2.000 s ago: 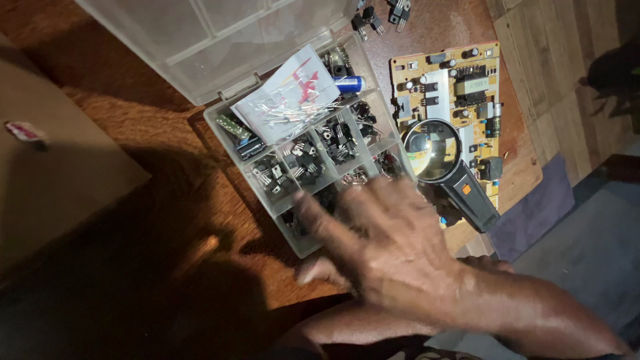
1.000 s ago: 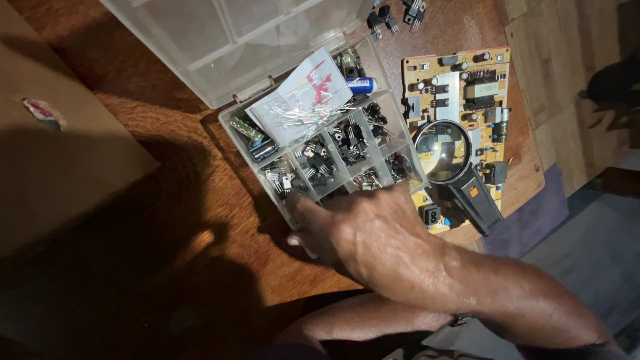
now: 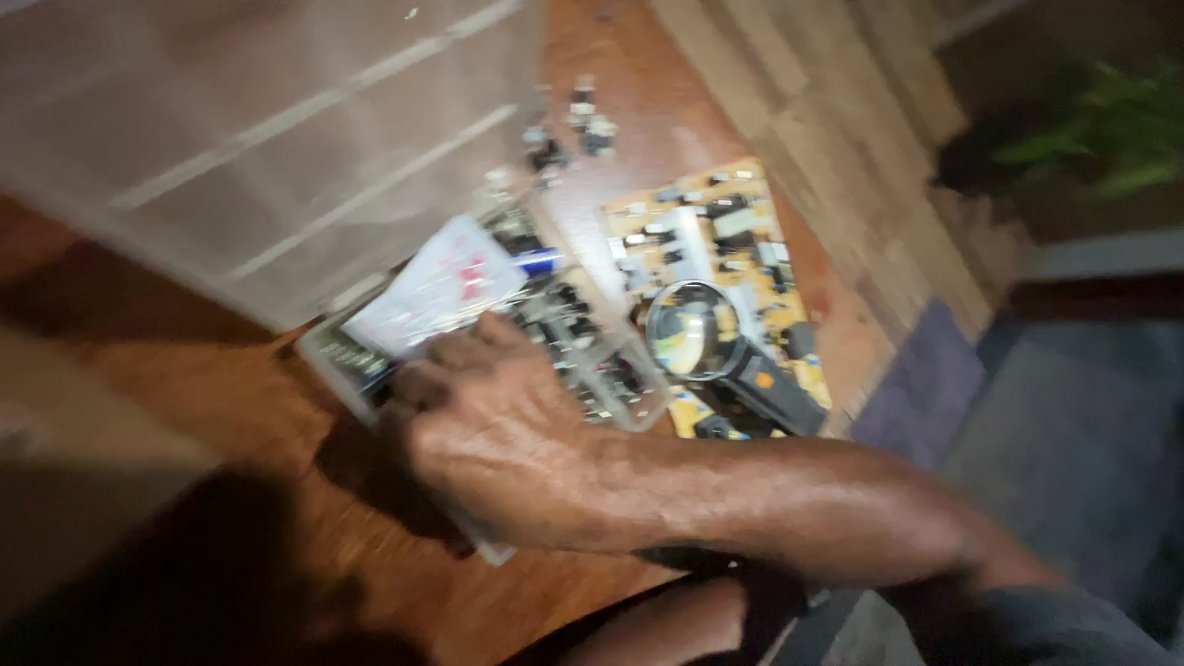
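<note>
My right hand [image 3: 504, 435] reaches in from the lower right, back of the hand up, over the left and lower part of a clear plastic compartment box [image 3: 652, 412]. Its fingers are bent near the edge of a folded paper sheet [image 3: 435, 287] with red marks; blur and the hand hide whether they hold anything. The paper and thin metal leads lie across the upper compartments. Beside the paper is a blue cylindrical part [image 3: 538, 261]. Small black electronic components [image 3: 569, 310] fill the compartments right of the hand. My left hand is not in view.
The box's clear lid [image 3: 305, 139] is open at upper left. A black-handled magnifying glass [image 3: 777, 393] rests on a yellow circuit board [image 3: 777, 268] at right. Loose components [image 3: 592, 125] lie on the wooden table [image 3: 250, 416] above. A bare limb [image 3: 684, 629] shows at the bottom.
My right hand has moved from the box's lower compartments toward the paper, its fingers more bent. The view has shifted and blurred.
</note>
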